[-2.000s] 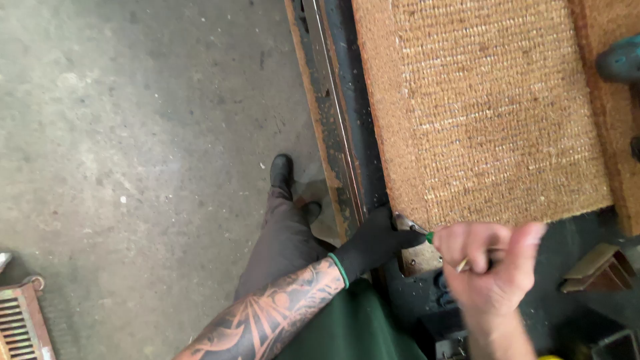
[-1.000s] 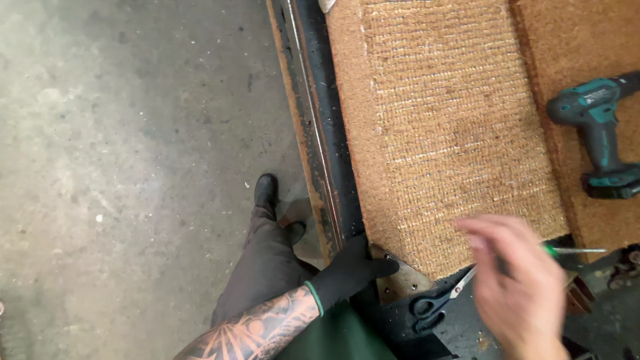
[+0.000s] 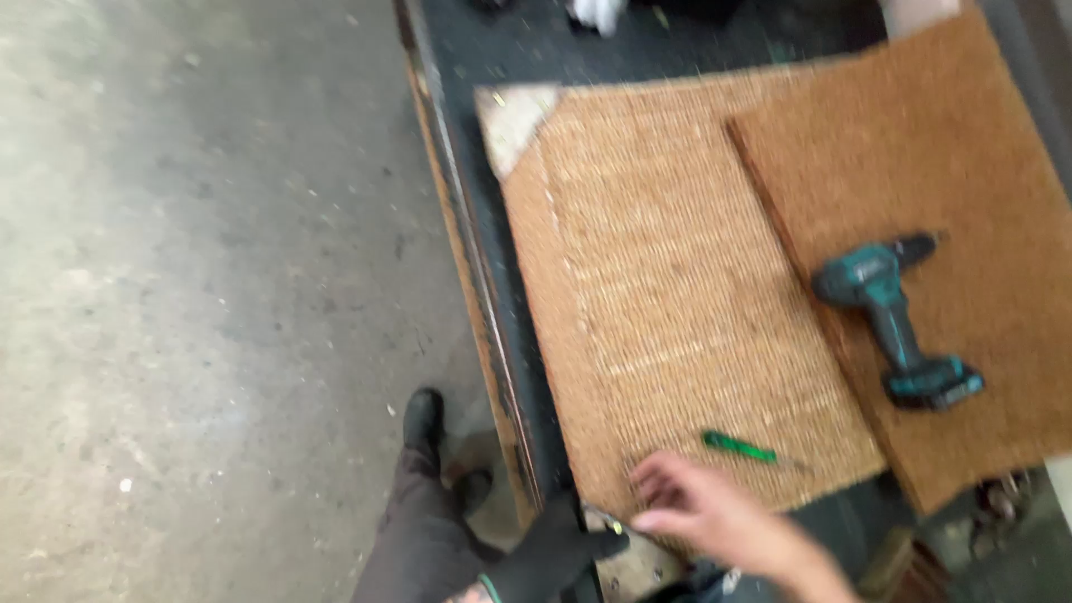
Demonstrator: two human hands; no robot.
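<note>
My left hand (image 3: 561, 536), in a black glove, rests at the near left corner of a coir mat (image 3: 670, 276), beside a pale metal corner plate (image 3: 636, 569). Just right of it is my bare right hand (image 3: 695, 511), fingers partly curled over the mat's near edge; blur hides whether it grips anything. A green-handled screwdriver (image 3: 739, 445) lies on the mat beyond my right hand. Another pale corner piece (image 3: 515, 121) covers the mat's far left corner. A teal and black cordless drill (image 3: 892, 322) lies on a second brown mat (image 3: 938, 184) that overlaps the first.
The dark workbench (image 3: 536, 402) has a worn edge strip along its left side, above a concrete floor (image 3: 209, 293). A white object (image 3: 596, 12) lies at the far side. A brown angular piece (image 3: 904, 569) is at the near right. Part of a person (image 3: 921, 12) shows at top right.
The green-handled screwdriver, near my right hand before, now lies on the mat. My right hand has moved left, close to my gloved left hand. The view has shifted, showing more of the mats.
</note>
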